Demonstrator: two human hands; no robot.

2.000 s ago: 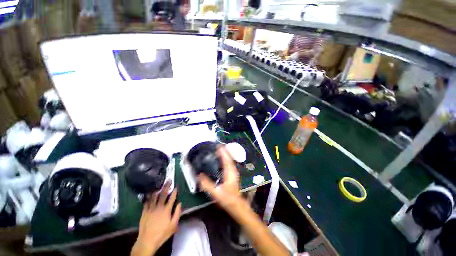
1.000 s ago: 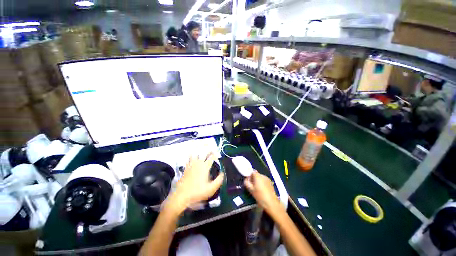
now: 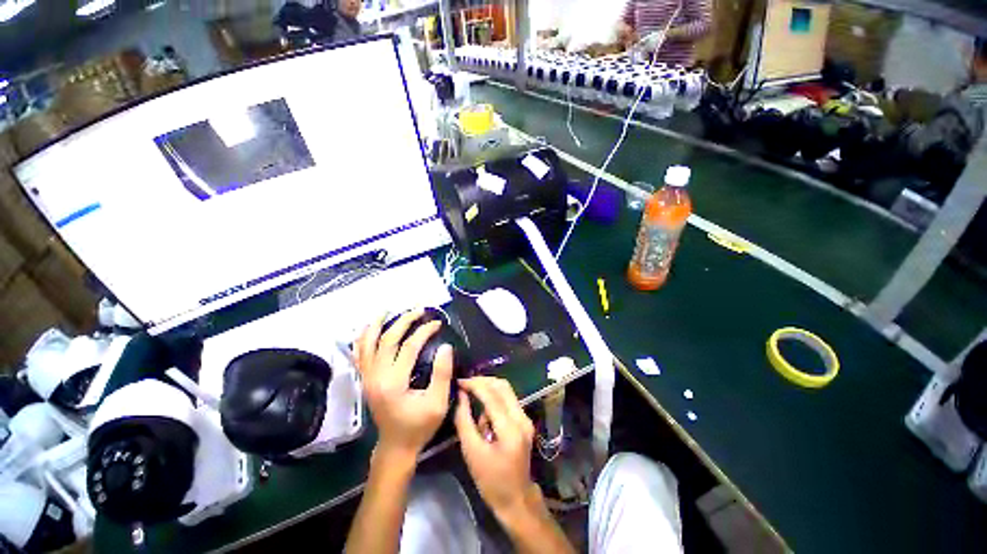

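Observation:
Three dome cameras stand in a row before the monitor (image 3: 233,179). The left one (image 3: 141,454) shows its ring of small round lights. The middle one (image 3: 276,400) has its black head turned away. My left hand (image 3: 403,379) is spread over the black ball head of the right camera (image 3: 433,335), fingers curved around it. My right hand (image 3: 496,438) is at the lower right side of the same head, its fingertips close together; whether it holds something small cannot be told. The monitor shows a small video window. The white mouse (image 3: 503,311) lies free on its dark pad.
A black cylindrical unit (image 3: 503,200) stands beside the monitor. A white strap (image 3: 574,308) runs over the bench edge. On the right bench are an orange drink bottle (image 3: 659,233), a yellow tape roll (image 3: 802,357), a thin yellow stick (image 3: 603,295) and small white scraps. More white cameras lie at the left.
My right hand has left the mouse and moved left to the right camera's head. My left hand remains at that camera. The view has shifted, and the monitor appears more tilted.

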